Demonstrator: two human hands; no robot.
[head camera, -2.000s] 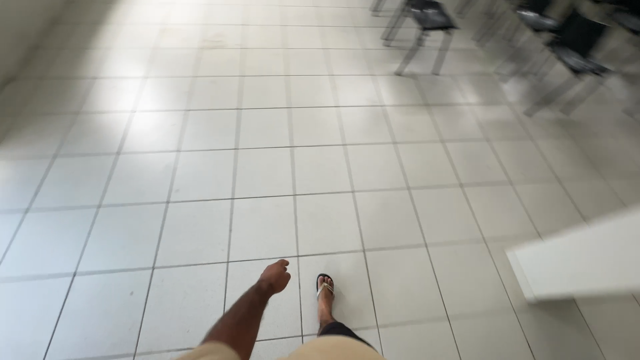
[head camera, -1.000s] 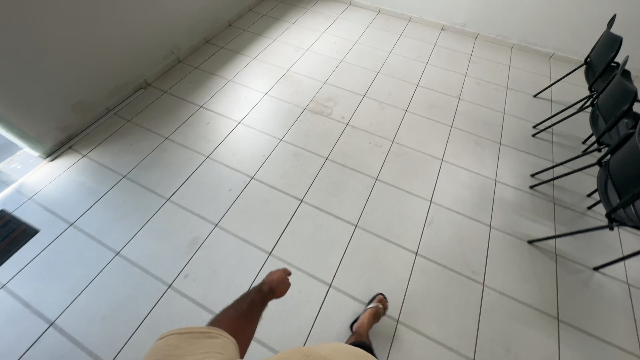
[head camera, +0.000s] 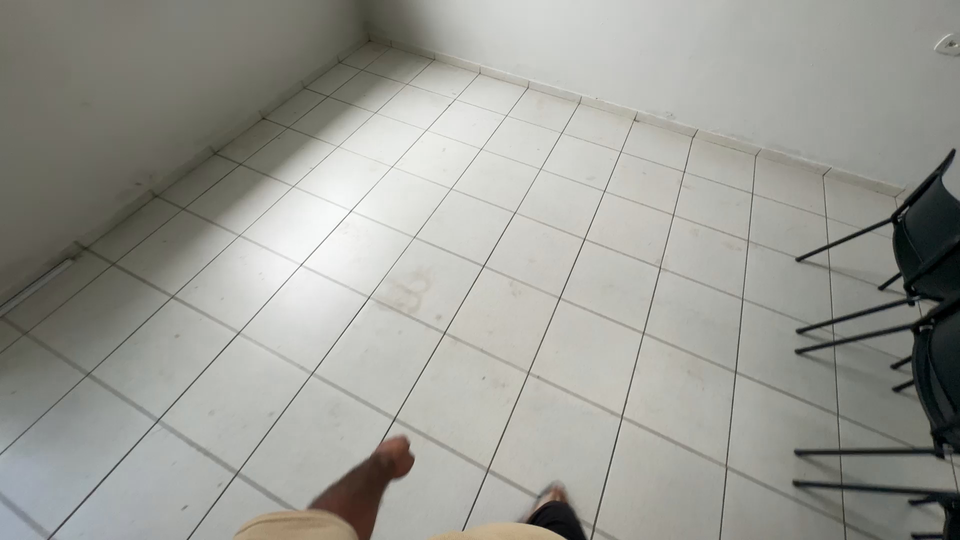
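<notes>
My left hand (head camera: 395, 456) hangs in front of my body at the bottom centre, above the white floor tiles (head camera: 442, 375). Its fingers are curled in and no object shows in it. A beige sleeve (head camera: 296, 525) covers the upper part of that arm. To its right, one sandalled foot (head camera: 553, 493), slightly blurred, shows below a dark trouser leg (head camera: 556, 519). My right hand is outside the view.
Several black chairs (head camera: 934, 240) with thin metal legs stand along the right edge. White walls (head camera: 637, 52) meet in a corner at the top. A low tiled skirting (head camera: 555, 91) runs along them. A wall socket (head camera: 949, 45) sits at the upper right.
The view has swung and moved forward, so the room's corner now shows. The white panel at the right two seconds ago is out of sight. My left hand remains low in front.
</notes>
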